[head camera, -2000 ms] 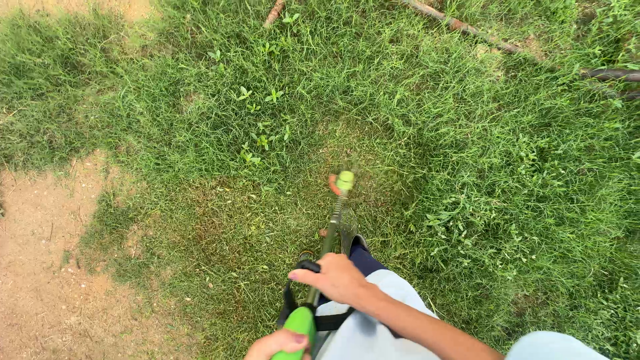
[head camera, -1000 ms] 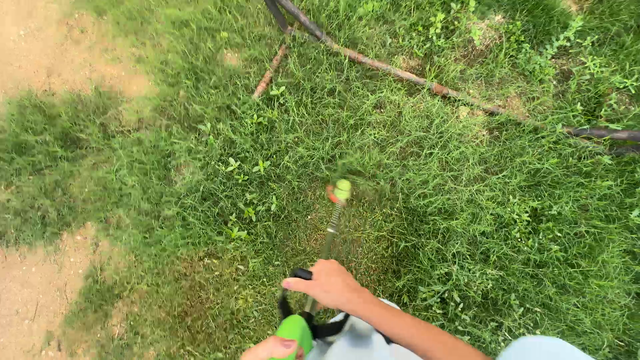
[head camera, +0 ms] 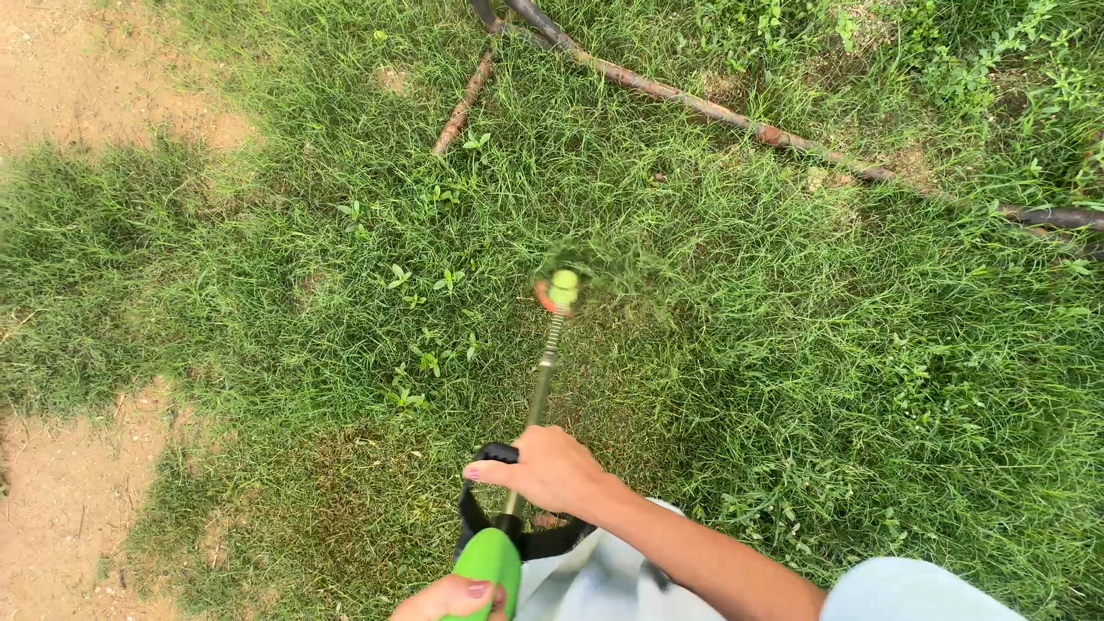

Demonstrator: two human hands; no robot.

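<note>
A grass trimmer with a straight shaft (head camera: 541, 392) reaches forward over the grass from the bottom of the head view. My right hand (head camera: 556, 470) grips its black loop handle (head camera: 474, 509), thumb on the left side. Lower down, my left hand (head camera: 457, 599) is closed around the green rear grip (head camera: 492, 561), partly cut off by the frame edge. At the far end, the yellow-green trimmer head (head camera: 564, 287) with an orange part (head camera: 545, 296) sits low in the grass (head camera: 776, 362). Blades of grass around it are blurred, and the cutting part itself cannot be made out.
A long brown branch (head camera: 690, 102) lies across the grass at the top and right, with a shorter stick (head camera: 466, 102) beside it. Bare sandy soil (head camera: 69, 517) shows at the left. Small broad-leaved plants (head camera: 429, 358) grow left of the shaft.
The view has shifted forward, so more of the branch shows at the top. Both hands keep their hold on the trimmer.
</note>
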